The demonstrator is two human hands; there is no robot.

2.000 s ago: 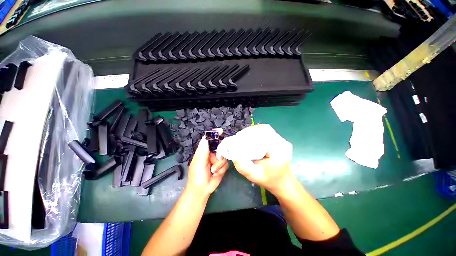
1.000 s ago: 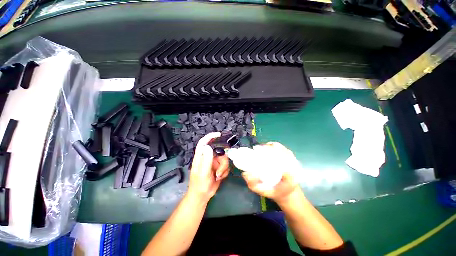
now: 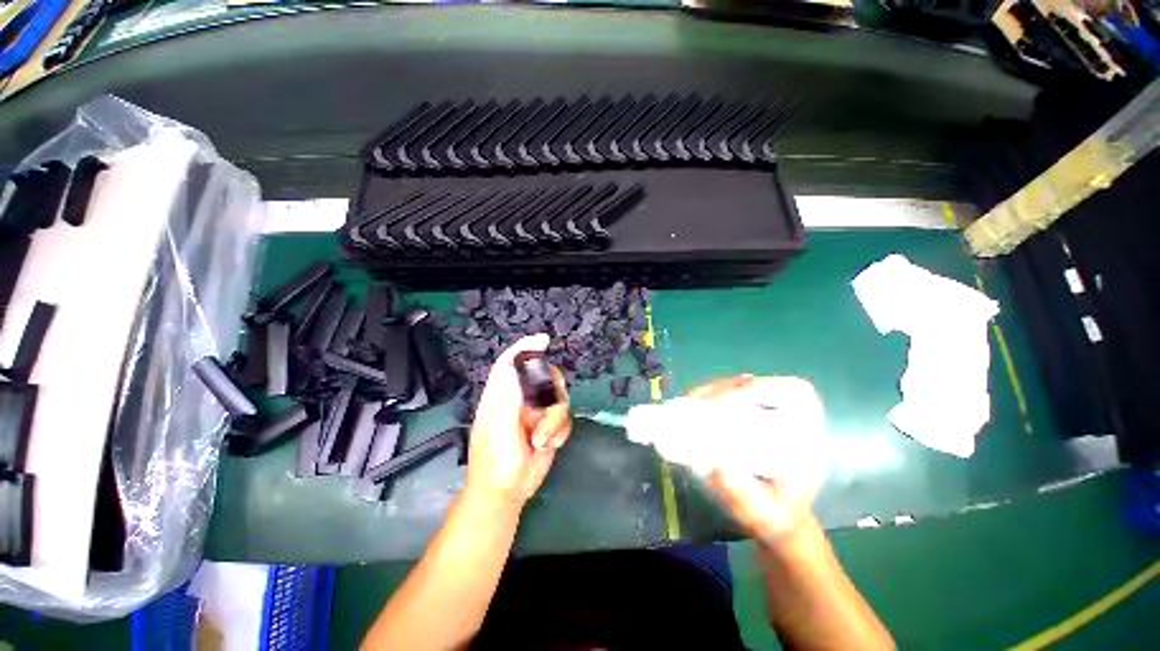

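My left hand (image 3: 515, 439) holds a black plastic housing (image 3: 538, 379) upright in front of the heap of small dark pieces (image 3: 560, 328). My right hand (image 3: 761, 499) is shut on a white squeeze bottle (image 3: 751, 432). The bottle lies sideways in the hand with its narrow tip pointing left, close to my left hand; I cannot tell if it touches. A loose pile of black housings (image 3: 341, 369) lies left of the heap. Finished assemblies (image 3: 573, 135) stand slanted in two rows on the black tray (image 3: 706, 210) behind the heap.
A crumpled white sheet (image 3: 935, 356) lies at the right of the green bench (image 3: 763, 324). At the left is a white slab (image 3: 96, 318) with black housings, in a clear plastic bag (image 3: 159, 483). A blue crate (image 3: 295, 608) is below. A yellowish post (image 3: 1062, 197) stands at the right.
My right hand and the bottle have moved right, away from the housing, and the bottle's tip now shows. My left hand has turned the housing more upright.
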